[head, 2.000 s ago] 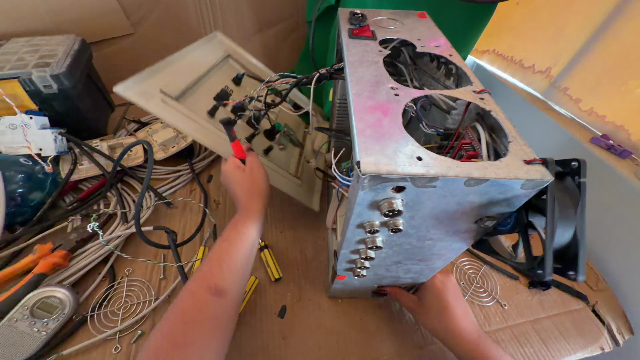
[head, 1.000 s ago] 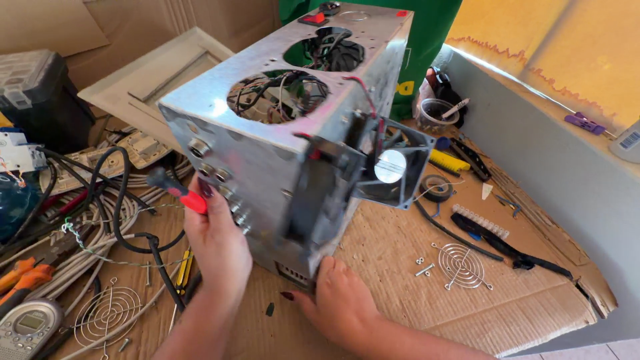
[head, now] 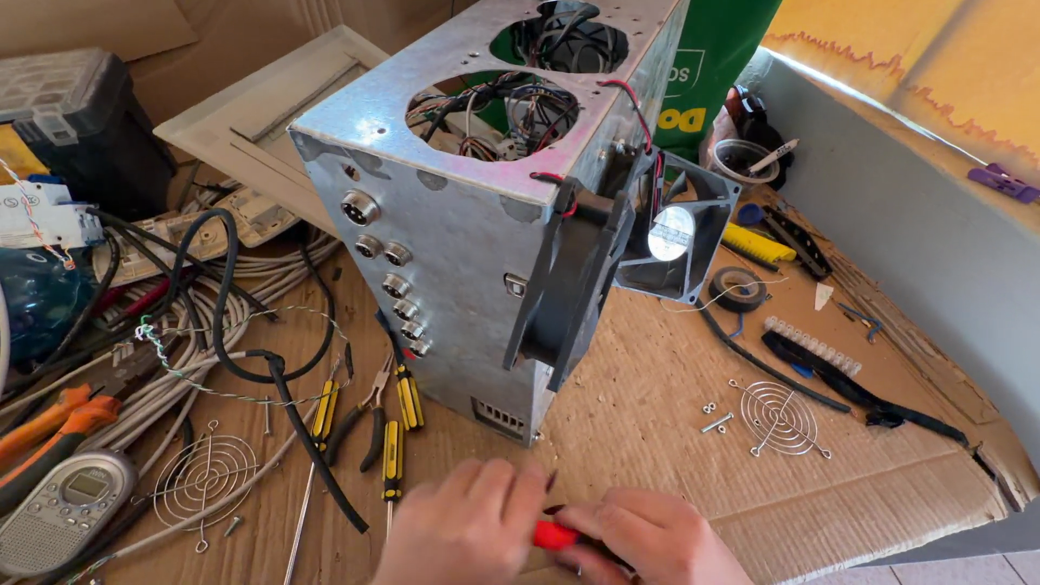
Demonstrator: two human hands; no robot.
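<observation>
In front of a metal enclosure (head: 455, 236), both hands meet at the lower middle of the head view. Between them shows a red plastic piece (head: 555, 535). My right hand (head: 642, 536) has its fingers curled around it; most of the held thing is hidden. Fingers bent, my left hand (head: 471, 520) is at the other side of the red piece; whether it grips something is hidden. The enclosure stands upright with round metal connectors (head: 360, 209) down its face. Two cooling fans (head: 678, 227) hang by wires at its right side.
Yellow-black screwdrivers (head: 393, 459) and pliers (head: 374, 406) lie left of the hands. Wire fan guards (head: 778, 418) (head: 205, 479) lie on both sides. Further left are coiled cables (head: 203, 325) and a small silver radio (head: 69, 512). Electrical tape (head: 738, 290) and a terminal strip (head: 812, 345) lie right.
The enclosure has turned, and the fans are now at its near right corner. My right hand has left its lower edge, and my left hand has moved from its connectors down beside my right.
</observation>
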